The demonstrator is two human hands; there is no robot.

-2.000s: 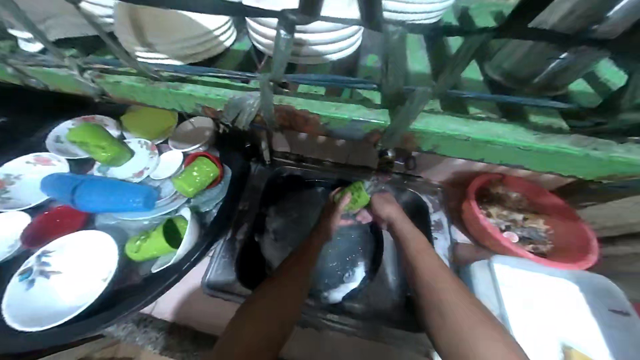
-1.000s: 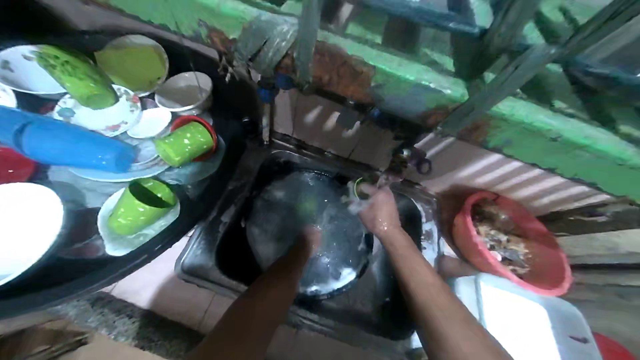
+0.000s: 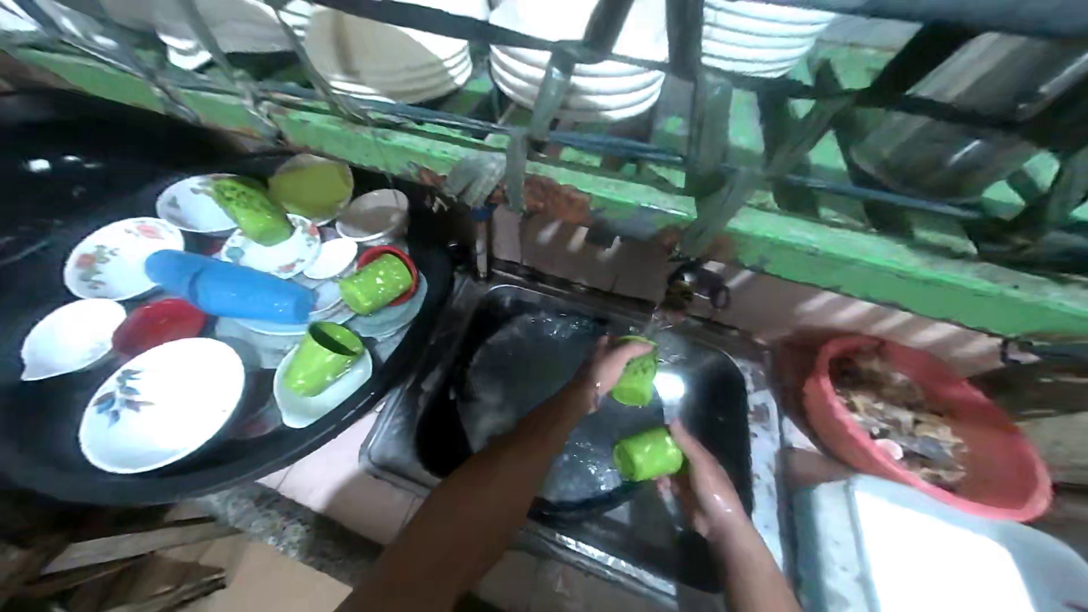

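Note:
My left hand (image 3: pixel 614 367) grips a green plastic cup (image 3: pixel 636 378) beneath the running faucet (image 3: pixel 684 293). Lower and to the right, my right hand (image 3: pixel 693 476) holds a second green cup (image 3: pixel 648 454) on its side. Both hands are over the metal sink (image 3: pixel 710 357), where a large round basin of water (image 3: pixel 518 374) sits. At the left, a wide black tub (image 3: pixel 408 357) bears bowls, saucers, several more green cups (image 3: pixel 323 359) and blue cups (image 3: pixel 228 286), which lie end to end.
A red basin (image 3: pixel 1003 442) with food scraps stands right of the sink, beside a whitish plastic container (image 3: pixel 935 544). Behind the sink runs a green ledge (image 3: pixel 816 246) with a metal grille; stacked white plates (image 3: pixel 578 85) stand beyond it. Wood pieces (image 3: pixel 127 552) lie at the lower left.
A second ago my left hand was low over the water basin; now it is up by the faucet with a green cup. My right hand has moved down from the faucet.

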